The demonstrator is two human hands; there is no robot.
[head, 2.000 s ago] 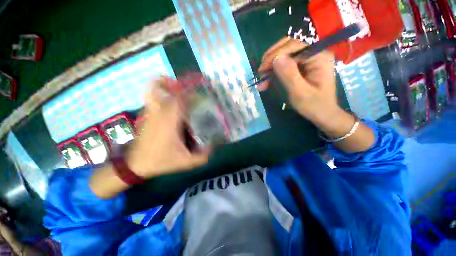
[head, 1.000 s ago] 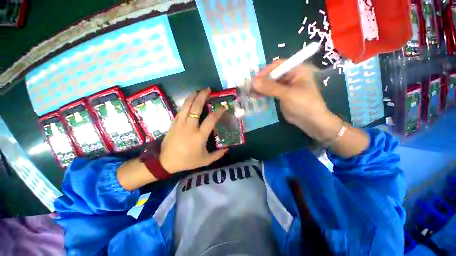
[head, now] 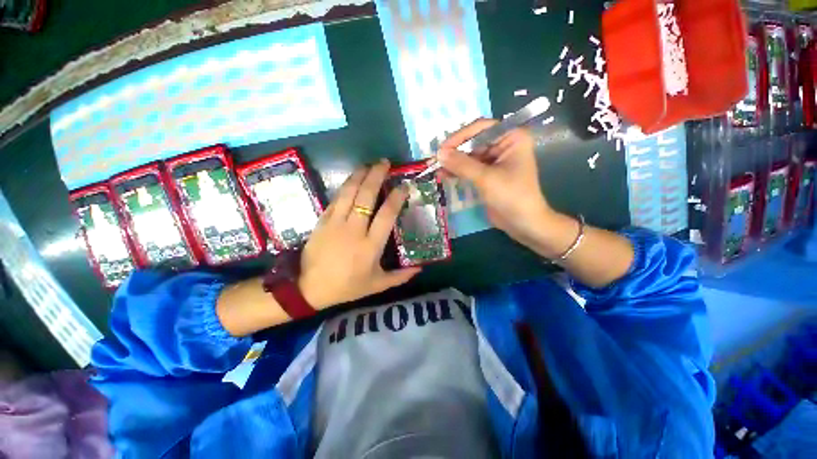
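A phone assembly (head: pixel 423 224) with a red edge and a green and silver inside lies on the dark green bench top in front of me. My left hand (head: pixel 354 235) lies along its left side, with fingertips on its upper left edge and the thumb at its lower edge. My right hand (head: pixel 502 175) holds silver tweezers (head: pixel 502 128) between thumb and fingers. The tweezers' tip is at the phone's upper edge. Whether the tip pinches a small part is too small to tell. A light-blue adhesive sheet (head: pixel 441 72) lies behind and partly beside the phone.
Several open red phones (head: pixel 213 211) lie in a row at left, below another adhesive sheet (head: pixel 197 103). At right are a red bin (head: pixel 632 54), scattered white slips (head: pixel 602 99), another sheet (head: pixel 657 179) and a clear tray of phones (head: pixel 770 143). The conveyor's worn edge (head: pixel 170 45) curves behind.
The phone, blurred in my raised left hand two seconds ago, now lies flat on the bench. My right hand has moved left and down, bringing the tweezers to the phone's upper edge.
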